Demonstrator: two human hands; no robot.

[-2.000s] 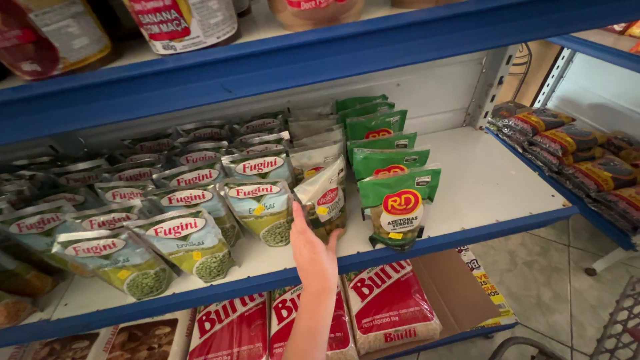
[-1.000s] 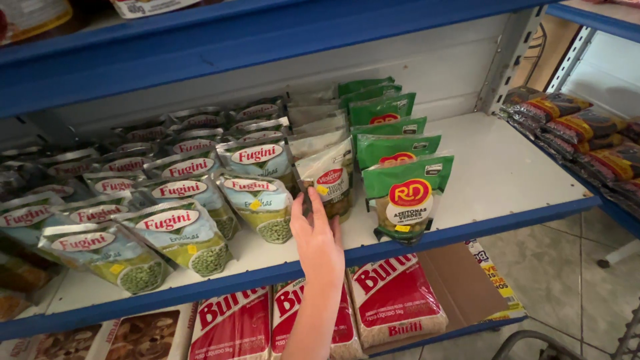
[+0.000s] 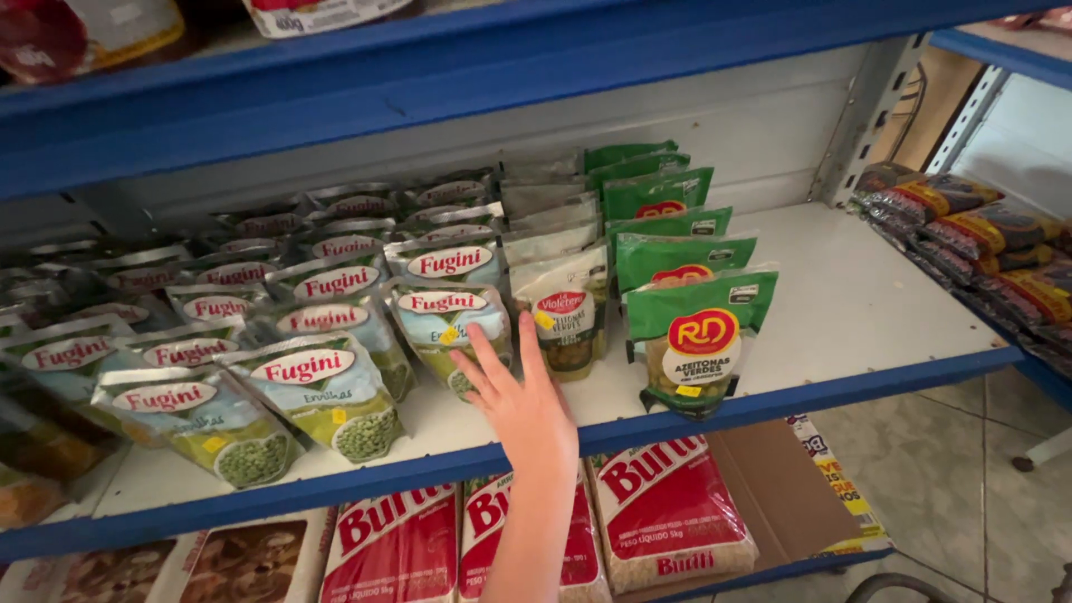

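My left hand point(image 3: 519, 402) reaches up from the bottom centre with its fingers spread and nothing held. Its fingertips are at the front Fugini pea pouch point(image 3: 444, 310) and the lower left side of the pale La Violetera olive pouch point(image 3: 578, 352); contact is hard to tell. The thumb is mostly hidden. Both pouches stand upright at the front of their rows. To the right, a green RD olive pouch point(image 3: 703, 343) leads another row, near the shelf edge. More Fugini pouches point(image 3: 310, 394) fill the left. My right hand is out of view.
The white shelf point(image 3: 854, 293) has a blue front edge point(image 3: 804, 394). A blue-edged shelf point(image 3: 469, 75) with jars hangs above. Below lie red Buriti rice bags point(image 3: 670, 519) and a cardboard piece point(image 3: 779, 494). Dark packets point(image 3: 988, 226) lie on the shelf at right.
The La Violetera pouch leaned under my left hand two seconds ago and now stands straighter. My hand has opened its fingers and shifted left, towards the front Fugini pouch.
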